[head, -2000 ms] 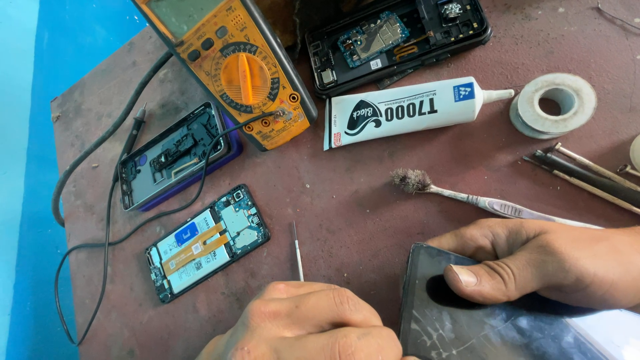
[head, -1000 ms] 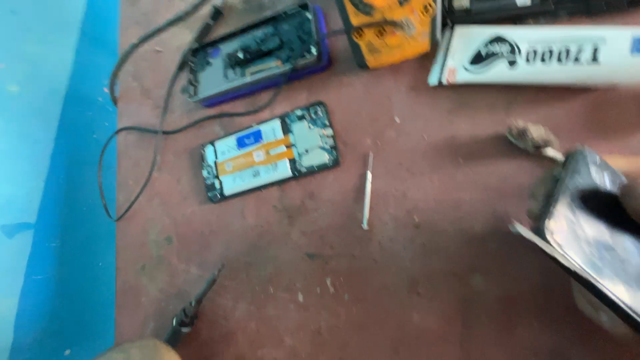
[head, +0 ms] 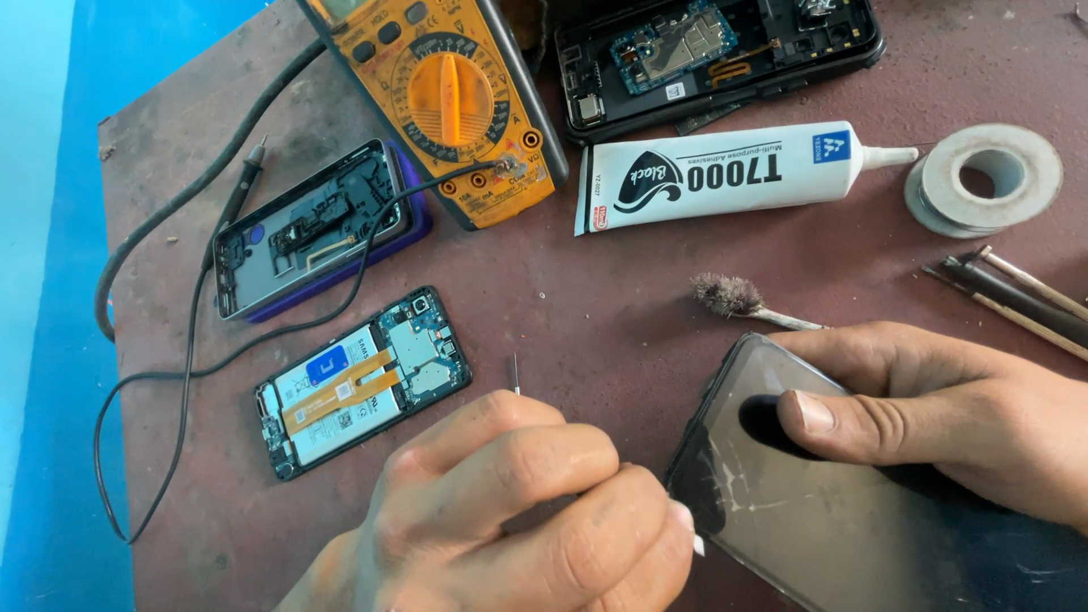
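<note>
At the lower right, my right hand [head: 926,416] grips a phone screen panel [head: 816,510] with a scratched, glossy face, the thumb on top. My left hand [head: 527,510] is curled at the panel's left edge, with a small white tip showing by its fingers; the rest of what it pinches is hidden. Just beyond the left knuckles shows the thin metal shaft of a small screwdriver [head: 515,374], its handle hidden behind the hand. An opened phone [head: 361,382] with battery, orange flex cables and circuit board lies left of my left hand.
An orange multimeter [head: 450,102] with a black lead, a purple-edged phone housing [head: 310,229], a black phone frame with board [head: 722,59], a T7000 adhesive tube [head: 722,174], a solder wire spool [head: 986,178], a worn brush [head: 731,297] and tweezers-like sticks [head: 1020,297] lie around.
One second ago the left hand was low at the left, near a dark pointed tool, and the whole small screwdriver showed. Now that hand is at the panel's edge. The view has shifted largely.
</note>
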